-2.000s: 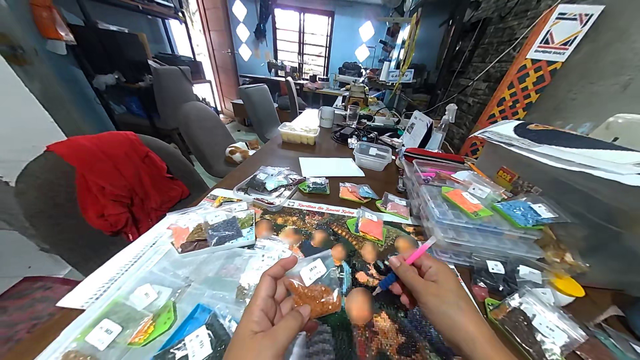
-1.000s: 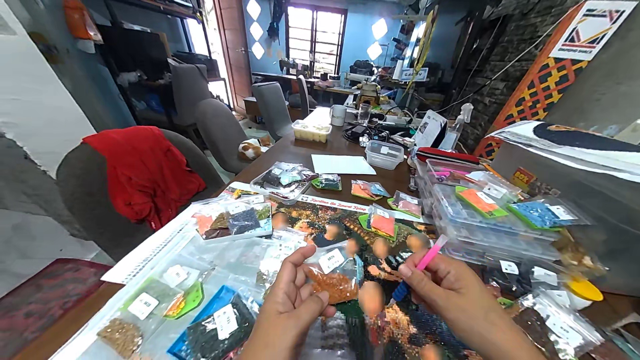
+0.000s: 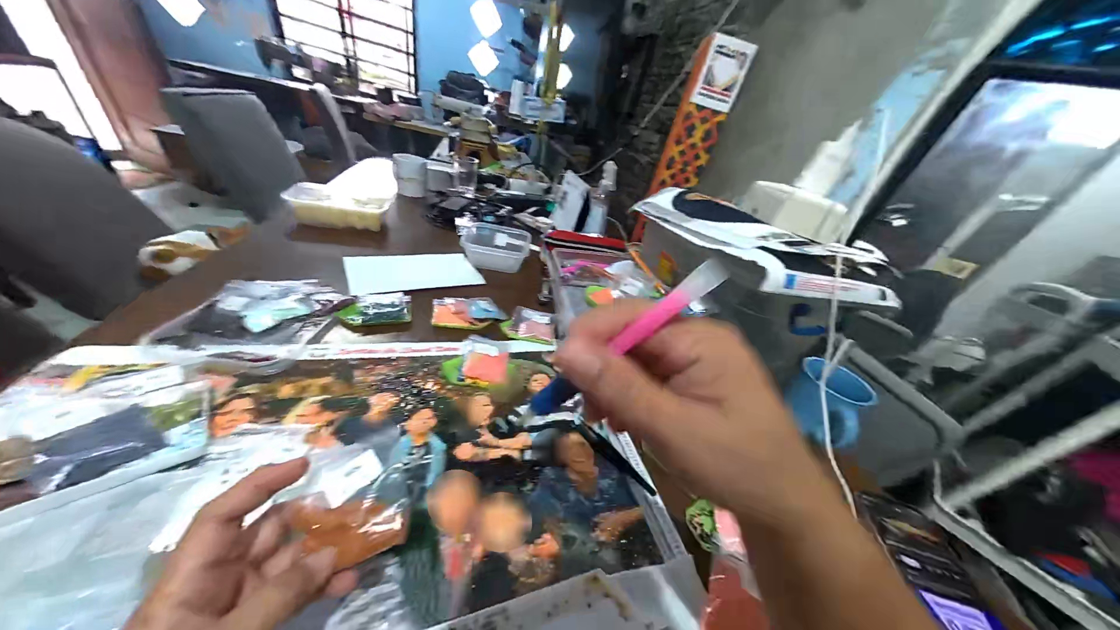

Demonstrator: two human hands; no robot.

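Note:
My left hand (image 3: 254,547) holds a small clear zip bag of orange-brown beads (image 3: 354,525) over the lower left of a diamond painting canvas (image 3: 516,455). The canvas shows a group of people and lies on the dark table. My right hand (image 3: 665,394), raised over the canvas's right side, grips a pen (image 3: 652,322) with a pink barrel, a clear upper end and a blue lower part. Its tip is too blurred to make out. Around the canvas's upper edge lie small bags of beads, one with orange-pink beads (image 3: 485,364) on a green tray.
A shallow clear tray with bags (image 3: 236,324) stands at the back left, near a white paper sheet (image 3: 411,273) and a plastic tub (image 3: 495,248). Plastic sleeves cover the left. To the right are a large storage box (image 3: 717,262), a blue pitcher (image 3: 831,398) and a phone (image 3: 927,560).
The view has swung to the right, bringing the blue pitcher and phone into sight. My right hand has lifted with the pen, farther from the bag in my left hand.

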